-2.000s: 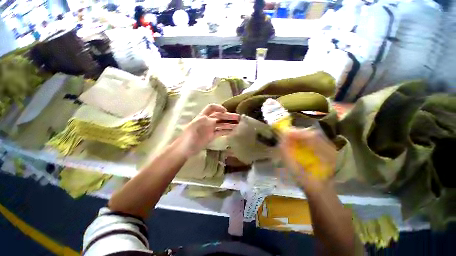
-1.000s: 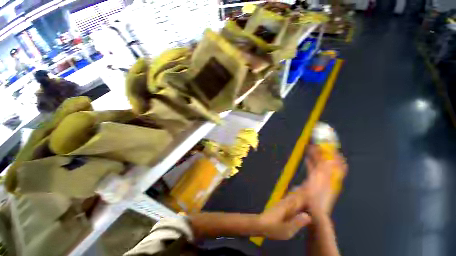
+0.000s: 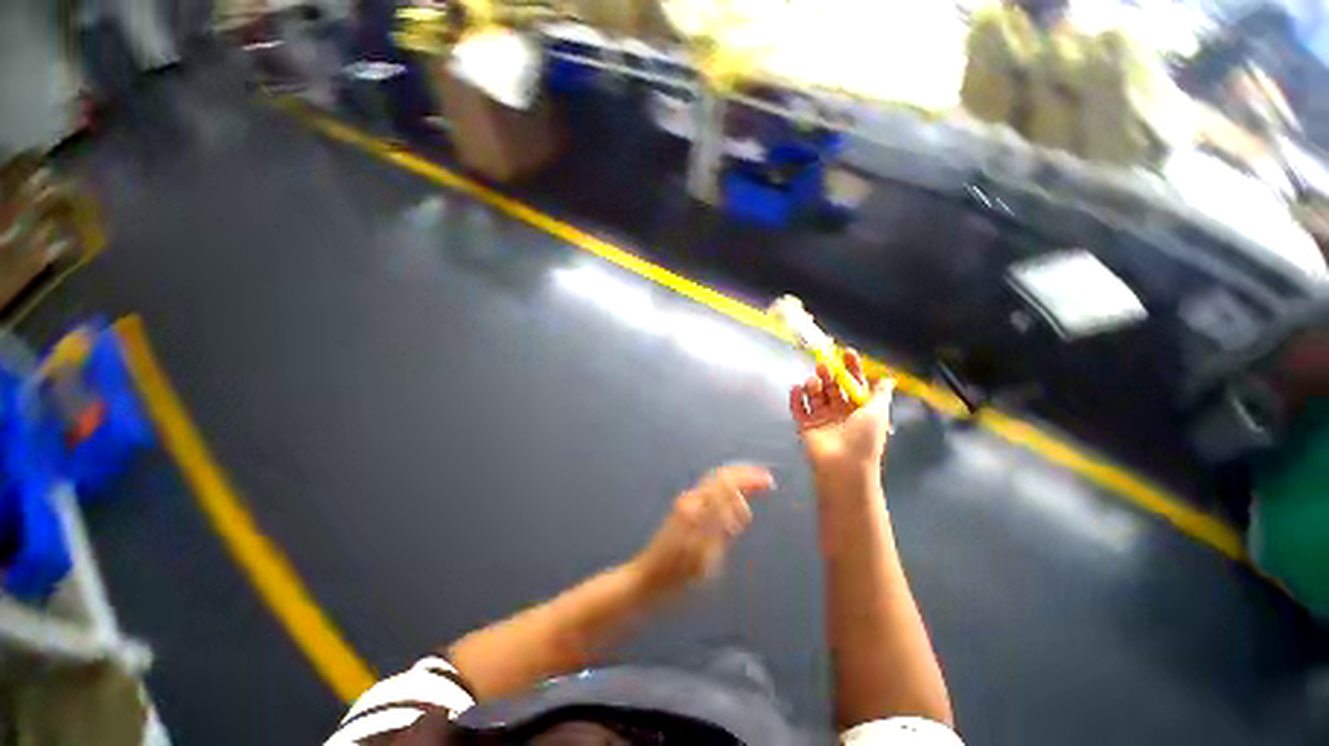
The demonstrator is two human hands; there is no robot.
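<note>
My right hand (image 3: 845, 423) is raised in front of me over the floor, right of the middle of the view. It holds a yellow-handled glue brush (image 3: 848, 379) with a ragged whitish tip pointing up and left. My left hand (image 3: 704, 528) is lower and to the left, blurred, with its fingers partly bent. It touches nothing that I can see, and whether it holds anything is hidden by the blur.
Dark floor (image 3: 437, 394) with yellow lines lies below. Blue bins (image 3: 95, 408) and a white rack (image 3: 102, 598) stand at left. Along the far side are a cardboard box (image 3: 496, 124), a blue crate (image 3: 780, 182), a long table (image 3: 947, 146), a white-topped stool (image 3: 1079, 292) and something green (image 3: 1294, 510).
The view has swung right, away from the rack with the bags, to the aisle and another table. My hands, together a second ago, are now apart; the brush stays in my right hand.
</note>
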